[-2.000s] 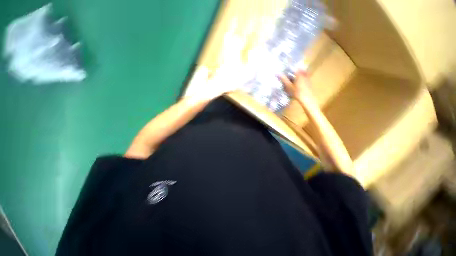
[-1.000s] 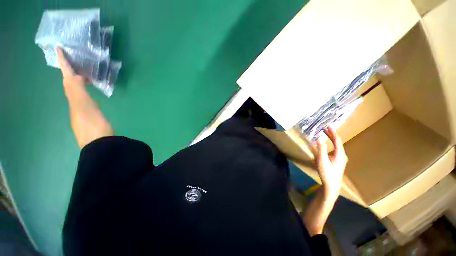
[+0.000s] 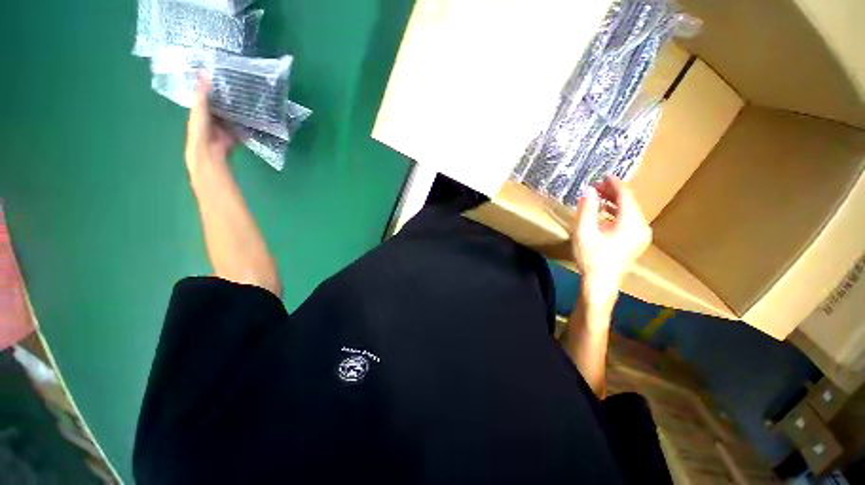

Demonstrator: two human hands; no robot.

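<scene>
A large open carton (image 3: 759,180) stands at the right, its pale flap (image 3: 484,85) towards the belt. Bubble-wrapped units (image 3: 607,104) stand in tight rows along its near-left side; the rest of its floor shows bare cardboard. My right hand (image 3: 612,227) is at the carton's near edge, fingertips against the end of the rows. My left hand (image 3: 207,128) is at the upper left on the green belt, fingers on loose bubble-wrapped units (image 3: 242,90); its fingers are partly hidden, and it seems to grip one or more of them.
The green conveyor belt (image 3: 114,256) fills the left, with its pale edge rail at lower left. A red surface (image 3: 9,284) lies beyond the rail. Small brown boxes (image 3: 811,436) and a wooden pallet-like surface (image 3: 688,407) are at the lower right, on a blue floor.
The view has shifted, showing more of the packed rows. My left hand stays at the loose units, which now appear more spread out. My right hand remains at the rows in the carton.
</scene>
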